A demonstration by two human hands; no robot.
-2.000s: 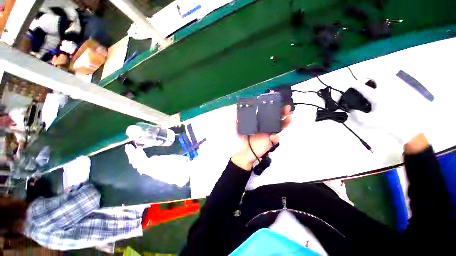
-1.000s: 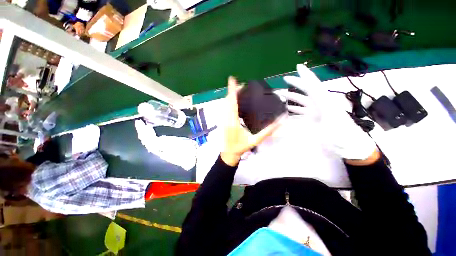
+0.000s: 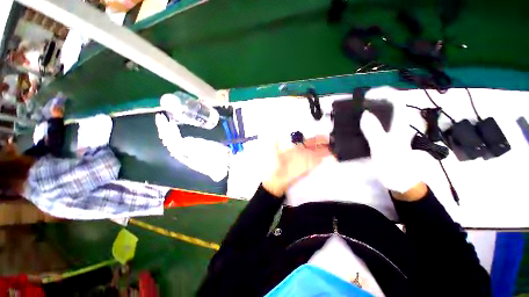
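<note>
Black power adapters [image 3: 346, 136] are at my hands over the white bench top [image 3: 249, 174]; at least two seem to overlap, and they are blurred. My bare left hand [image 3: 301, 162] is at their left edge, fingers pointing right; its fingertips are unclear. My right hand [image 3: 394, 145], in a white work glove, is shut on their right side. Two more black adapters [image 3: 464, 139] lie side by side to the right, with coiled cords [image 3: 429, 146] beside them. A short black cord bundle [image 3: 314, 104] lies behind my hands.
A green conveyor belt [image 3: 261, 52] with dark corded units [image 3: 423, 49] runs behind the bench. To the left are blue tools [image 3: 234, 136], a clear bottle [image 3: 190, 110] and a white bundle [image 3: 197, 154]. A grey strip [image 3: 524, 127] lies far right. A person's checked sleeve [image 3: 87, 180] is at left.
My hands and the adapters have moved right and come together; two seconds ago my left hand held two adapters up. Two adapters now lie side by side at right. The view has shifted.
</note>
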